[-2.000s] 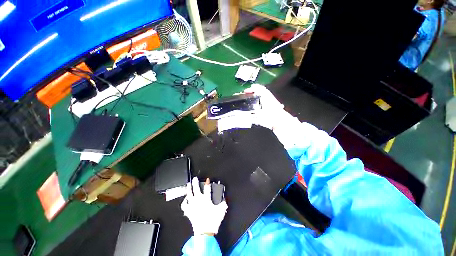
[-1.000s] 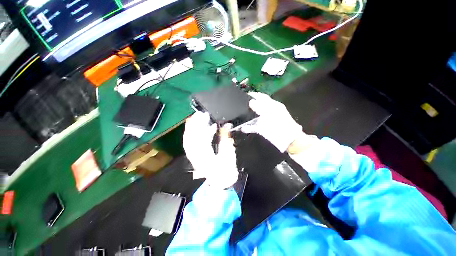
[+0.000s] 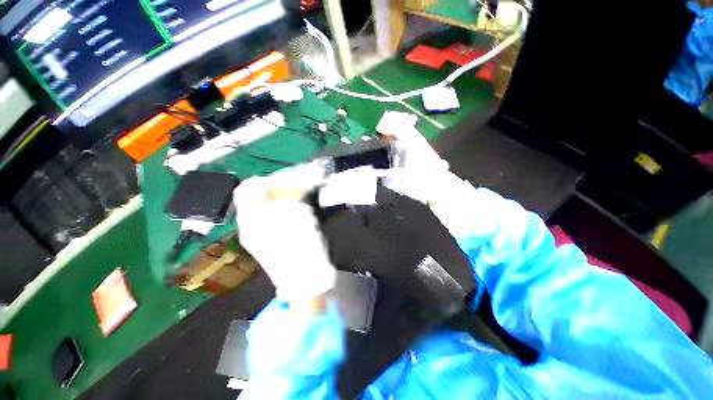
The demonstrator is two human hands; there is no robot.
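Note:
My left hand (image 3: 285,230) and my right hand (image 3: 418,168), both in white gloves, hold a black set-top box (image 3: 361,158) between them above the black belt. The box is tilted with a dark edge towards me, and a white paper slip (image 3: 349,190) hangs below it. My left hand is blurred and its fingers cover the box's left end. A grey unit (image 3: 356,300) lies on the belt below my hands. Another unit (image 3: 234,351) is partly hidden behind my left sleeve.
A black unit (image 3: 202,196) sits on the raised green bench near a white power strip (image 3: 227,142) with dark adapters. A screen (image 3: 102,47) shows a menu. White devices (image 3: 441,98) lie on green at the back. Clear plastic (image 3: 439,275) lies near the belt edge. A person's blue sleeve shows top right.
The box has turned from its flat top showing to its edge facing me. My left hand has moved left and up around its left end. The view has shifted slightly.

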